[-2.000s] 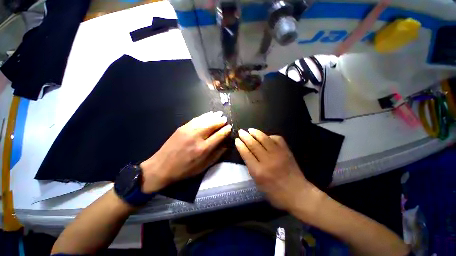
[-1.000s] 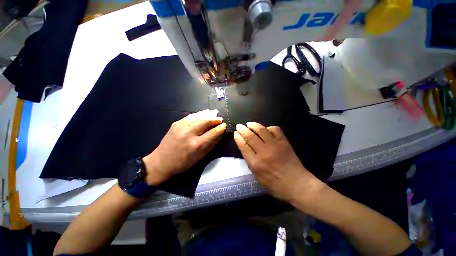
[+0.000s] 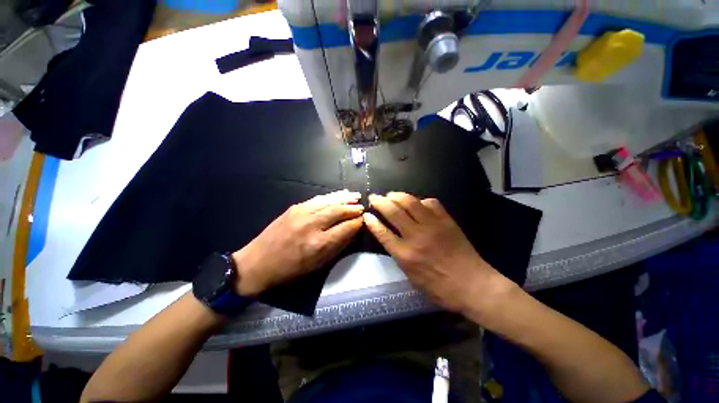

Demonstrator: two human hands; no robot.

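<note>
A large black garment panel [image 3: 205,181] lies flat on the white table under the sewing machine head [image 3: 394,55]. The presser foot [image 3: 359,149] is over the panel, with a small white piece at it and light stitch lines in front. My left hand [image 3: 303,240], with a black watch on the wrist, presses on the panel just in front of the foot. My right hand [image 3: 422,244] lies beside it, fingertips meeting the left ones at the panel. A small dark strip shows between the fingertips, mostly hidden. Both hands hold the cloth at this spot.
Small black strips [image 3: 252,53] lie behind the panel. Black-handled scissors [image 3: 482,114] lie under the machine arm beside a grey-and-black piece [image 3: 523,149]. Coloured rings [image 3: 686,181] and a pink item [image 3: 635,173] are at right. Black cloth [image 3: 83,86] hangs at far left. A printed scale [image 3: 378,295] edges the table.
The view has shifted slightly. The fingertips of both hands sit a little farther from the presser foot, and more of the stitch lines shows between them and the foot.
</note>
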